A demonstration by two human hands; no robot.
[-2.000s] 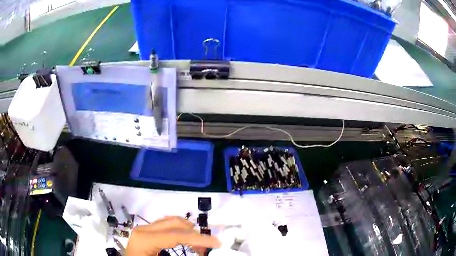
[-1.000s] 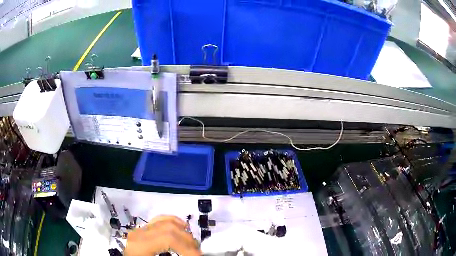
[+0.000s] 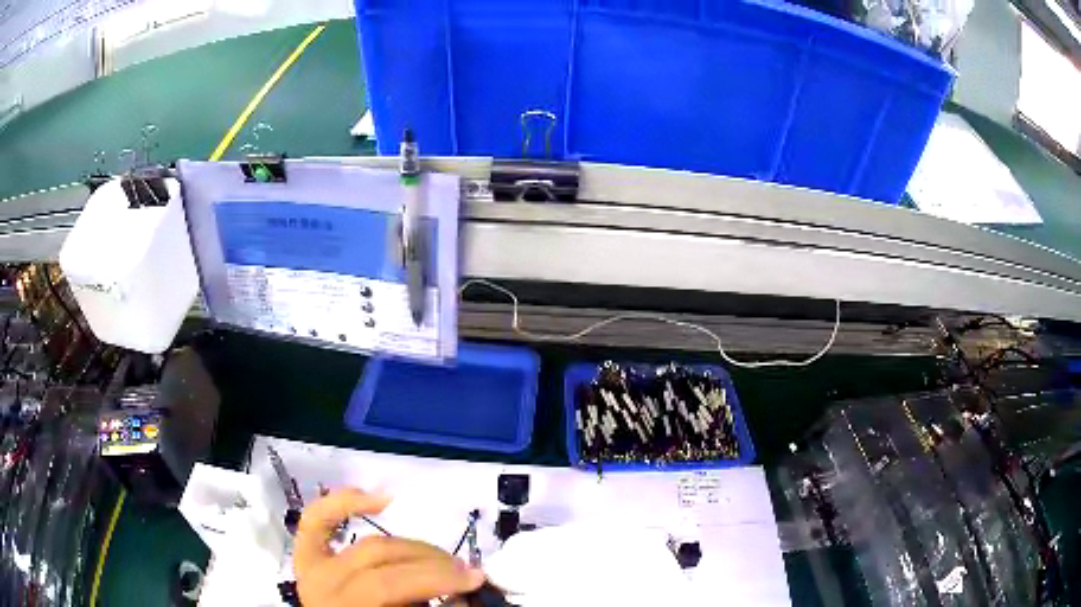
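A white fixture board (image 3: 741,534) lies at the bottom, with small black fixture blocks (image 3: 512,489) near its middle and thin dark cable strands (image 3: 465,530) beside them. My bare left hand (image 3: 377,567) is over the board's left part, cut off by the lower edge. One finger is bent up and others reach right to a dark piece at the bottom edge; its grip is unclear. My right hand, in a white glove (image 3: 599,562), is blurred and cut off right of the blocks; its fingers cannot be made out. A small black part (image 3: 686,554) lies right of the glove.
Behind the board are a blue tray with nothing visible in it (image 3: 448,401) and a blue tray of small black-and-silver parts (image 3: 743,415). A black box with buttons (image 3: 178,409) stands left. Plastic-wrapped bundles (image 3: 925,486) flank the right. An aluminium rail (image 3: 711,255) crosses behind.
The view has shifted, so the bench sits further right. My left fingers have spread, one now raised to the left. The gloved hand stays beside the blocks, its shape changed.
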